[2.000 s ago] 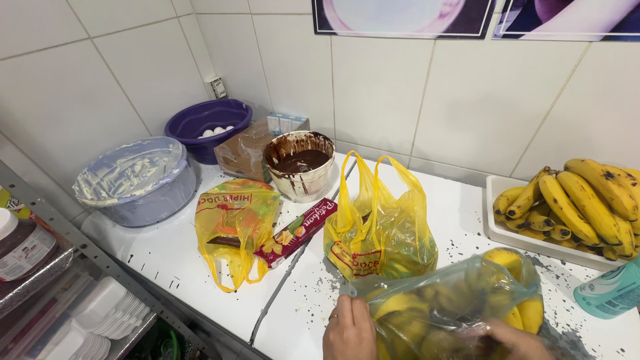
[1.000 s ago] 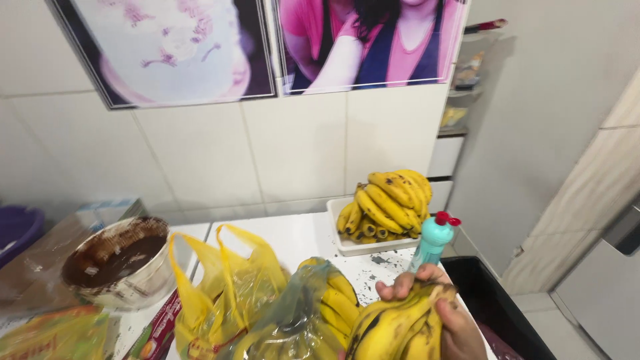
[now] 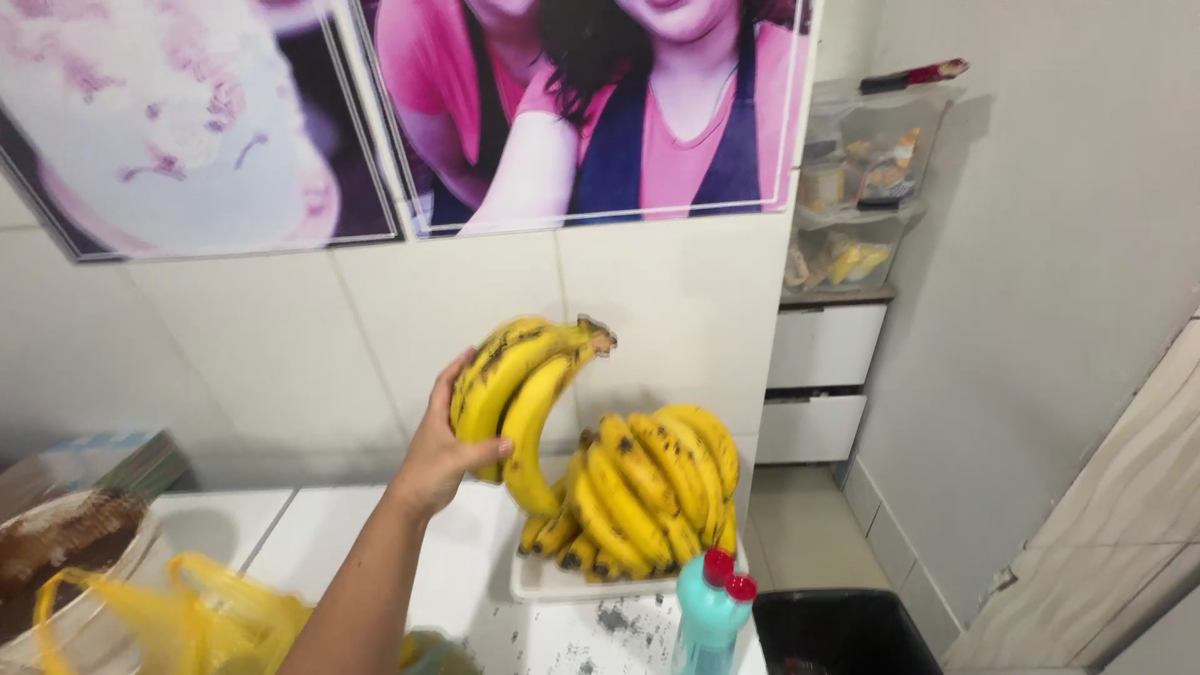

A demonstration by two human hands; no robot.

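Observation:
My left hand point(image 3: 445, 455) grips a small bunch of spotted yellow bananas point(image 3: 525, 394), holding it raised in front of the tiled wall, stem pointing right. Just below and to the right, more bananas point(image 3: 647, 487) are heaped in a white tray point(image 3: 562, 589) on the white counter. My right hand is out of the frame. At the bottom edge, part of the clear plastic bag point(image 3: 436, 652) shows beside my forearm. A yellow plastic bag point(image 3: 225, 609) lies to the left of the forearm.
A turquoise bottle with red caps point(image 3: 710, 614) stands at the tray's front right corner. A black bin point(image 3: 834, 633) is beyond the counter's right edge. At the far left are a chocolate-smeared tub point(image 3: 66, 562) and a cardboard box point(image 3: 94, 469). Posters hang above.
The bunch of bananas in hand has been lifted from the front of the counter toward the wall, left of the tray. The view has swung right since the earliest frame.

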